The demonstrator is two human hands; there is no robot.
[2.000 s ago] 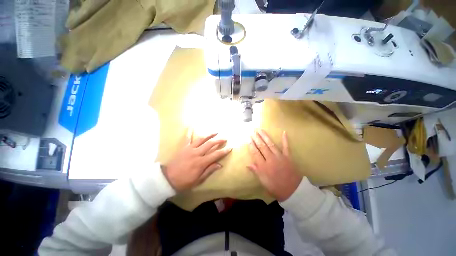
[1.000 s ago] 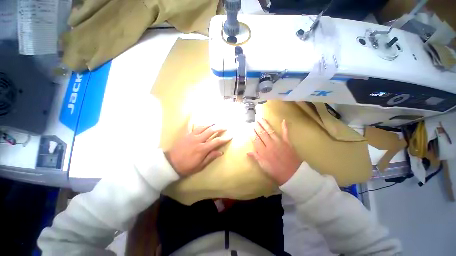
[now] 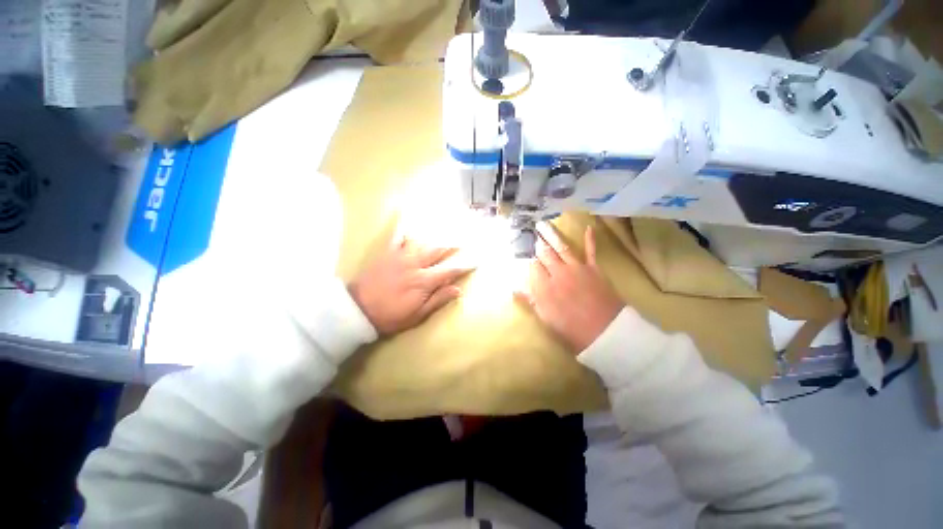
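A mustard-tan fabric panel [image 3: 455,372] lies flat on the machine table under the needle area, its right part folded beneath the white machine head [image 3: 610,114]. My left hand [image 3: 403,284] lies flat on the panel left of the needle, fingers spread and pointing right. My right hand [image 3: 574,294] lies on the panel just right of the needle, fingertips close to the thread clippers [image 3: 525,242]. Neither hand grips anything. Bright light washes out the presser foot and the cloth around it.
A rumpled tan cloth heap [image 3: 238,62] lies at upper left beside white printed paper [image 3: 83,52]. A blue JACK label [image 3: 176,207] is on the table's left. Brown cardboard pieces [image 3: 801,300] lie at the right end. A white strip [image 3: 672,155] hangs over the machine head.
The panel and both hands have moved forward, toward the needle and away from my lap. The folded edge at the panel's right shows more. The hands stay flat.
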